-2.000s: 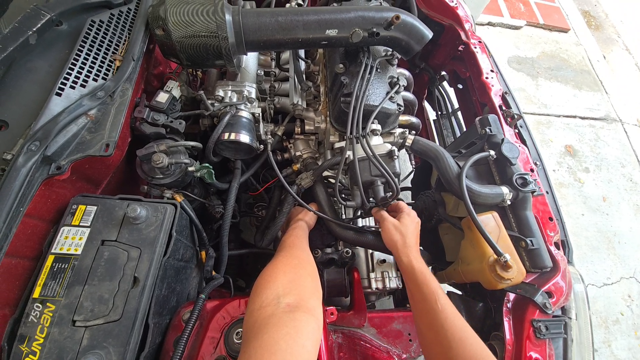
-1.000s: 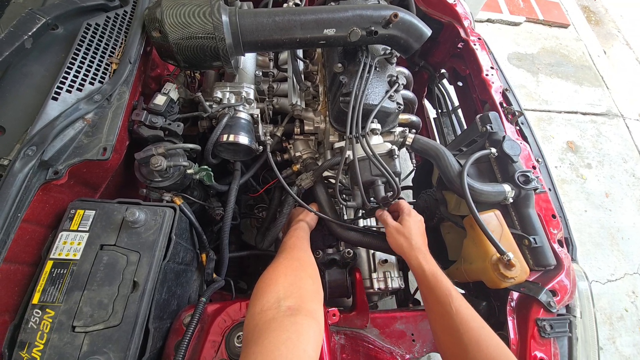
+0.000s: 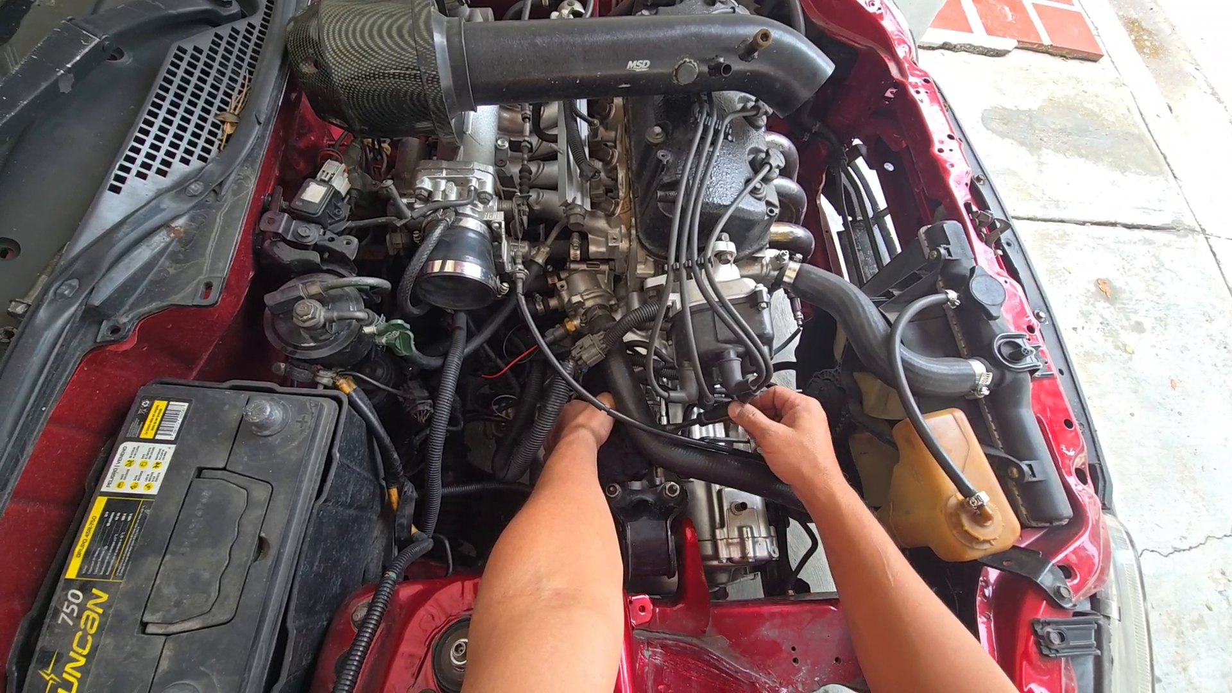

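My left hand (image 3: 580, 423) reaches down among the hoses beside the engine; its fingers are hidden under a thin black cable (image 3: 558, 366), so its grip cannot be seen. My right hand (image 3: 784, 428) is just below the black distributor cap (image 3: 722, 332), its thumb and fingertips pinched at a small dark part or wire (image 3: 717, 414); the exact piece is unclear. Spark plug wires (image 3: 695, 207) run from the cap up to the black valve cover (image 3: 707, 183). A thick black rubber hose (image 3: 693, 457) passes between my hands, below the cap.
A car battery (image 3: 221, 539) sits at the lower left. Across the top lies a black intake pipe (image 3: 616, 63) with its air filter (image 3: 371, 67). At the right are an upper radiator hose (image 3: 857, 313), a yellowed coolant reservoir (image 3: 948, 486) and the radiator (image 3: 1011, 423). The red body frame (image 3: 751, 635) runs along the bottom.
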